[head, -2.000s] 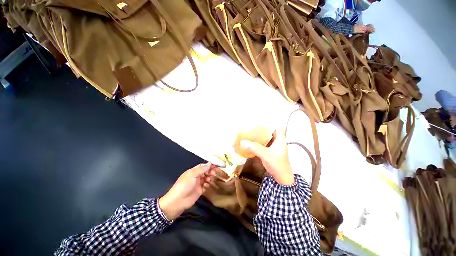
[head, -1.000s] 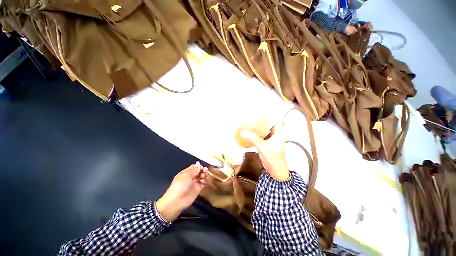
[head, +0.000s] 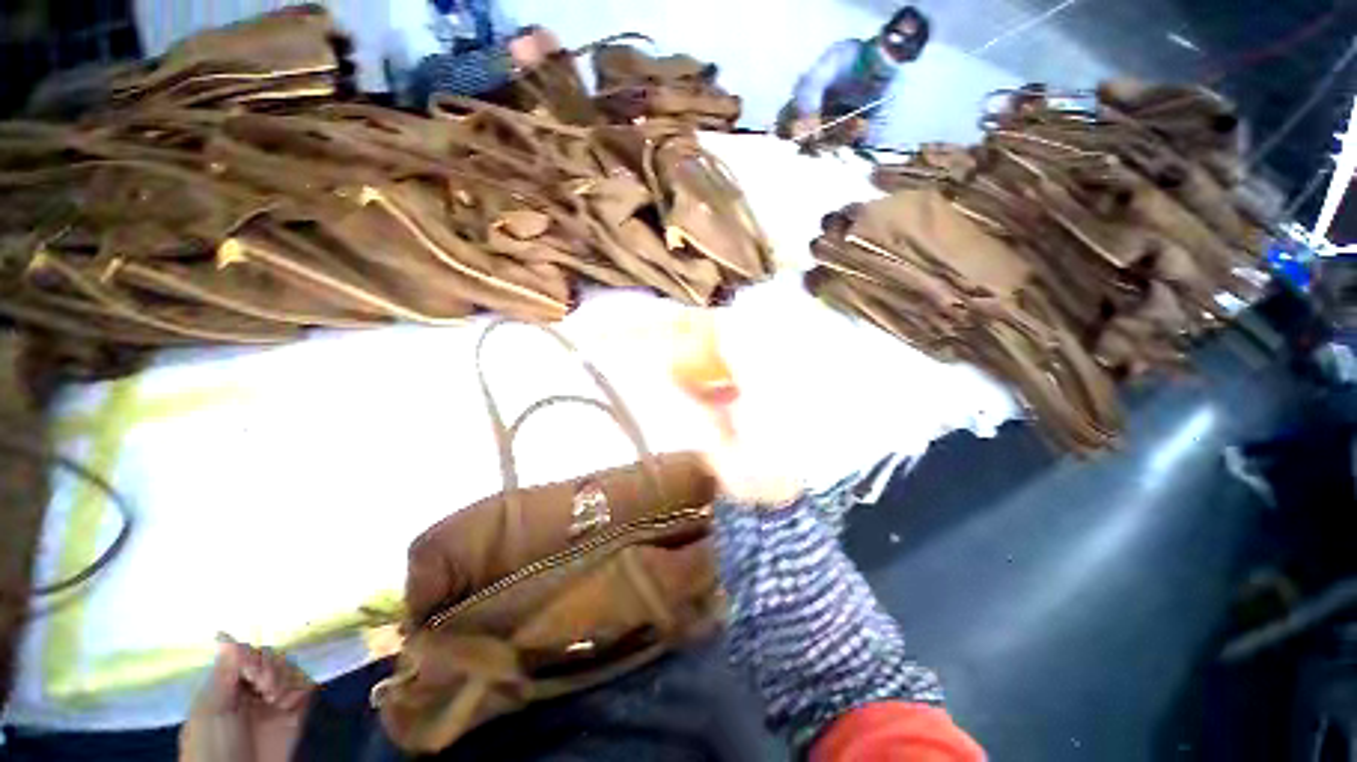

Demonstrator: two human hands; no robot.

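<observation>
A brown tote bag [head: 514, 558] lies at the table's near edge against the wearer's lap. Its metallic zipper [head: 558, 566] runs across the top, and its two thin handles [head: 573, 350] stand up over the white table. A pale zipper end [head: 384, 640] shows at the bag's left corner. My right hand [head: 749, 454] is at the bag's right end, washed out by glare, around an orange squeeze bottle [head: 697, 354]. My left hand [head: 256, 688] is left of the bag, off it, with curled fingers; whether it pinches something small cannot be told.
Heaps of brown bags [head: 313, 223] line the far side of the white-covered table [head: 268, 491]. More stacked bags [head: 982, 268] lie at the right. Yellow strips [head: 223, 633] mark the near edge. A person in a dark cap [head: 856, 82] is at the back. Dark floor [head: 1027, 581] lies right.
The view has swung to the right, showing more bag stacks and a person. My left hand is now farther from the bag. The zipper now shows along the bag's top; my right hand still has the bottle.
</observation>
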